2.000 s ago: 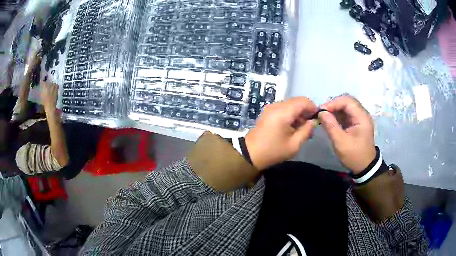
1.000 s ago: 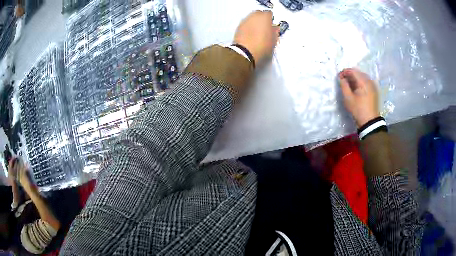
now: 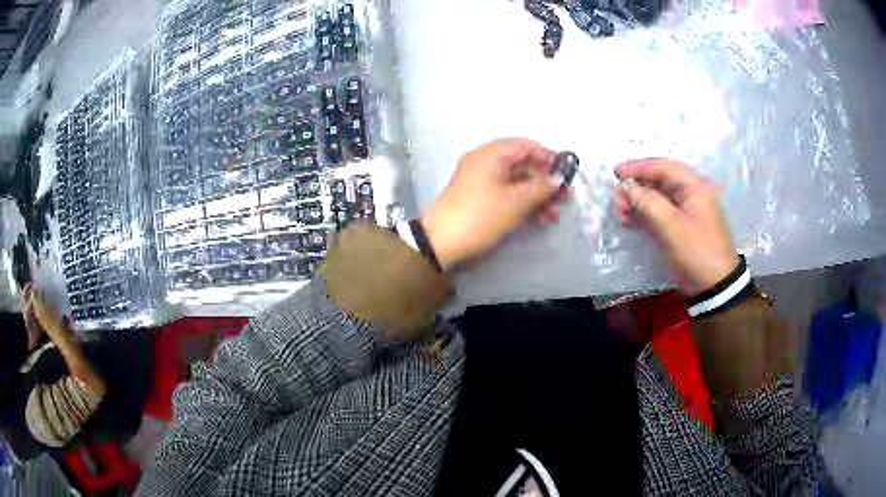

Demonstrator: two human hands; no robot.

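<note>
My left hand [image 3: 500, 199] holds a black plastic housing [image 3: 564, 167] between thumb and fingers, above the table. My right hand [image 3: 680, 214] is just to its right, with thumb and fingertips pinched together. A tiny pale speck seems to show at its fingertips, too small and blurred to be sure. The two hands are apart. The wrinkled clear film [image 3: 777, 146] lies under and beyond my right hand, with tiny pale bits on it.
Clear blister trays [image 3: 233, 146] with rows of black housings lie at the left. Loose black housings [image 3: 551, 37] lie at the far edge, near a pink sheet [image 3: 787, 12]. Another person's arm [image 3: 73, 354] is at the lower left. A red stool [image 3: 680, 359] stands below the table edge.
Since one second ago, my left hand has come back from the loose housings with one housing in its fingers. My right hand has moved slightly left, and the hands are closer together.
</note>
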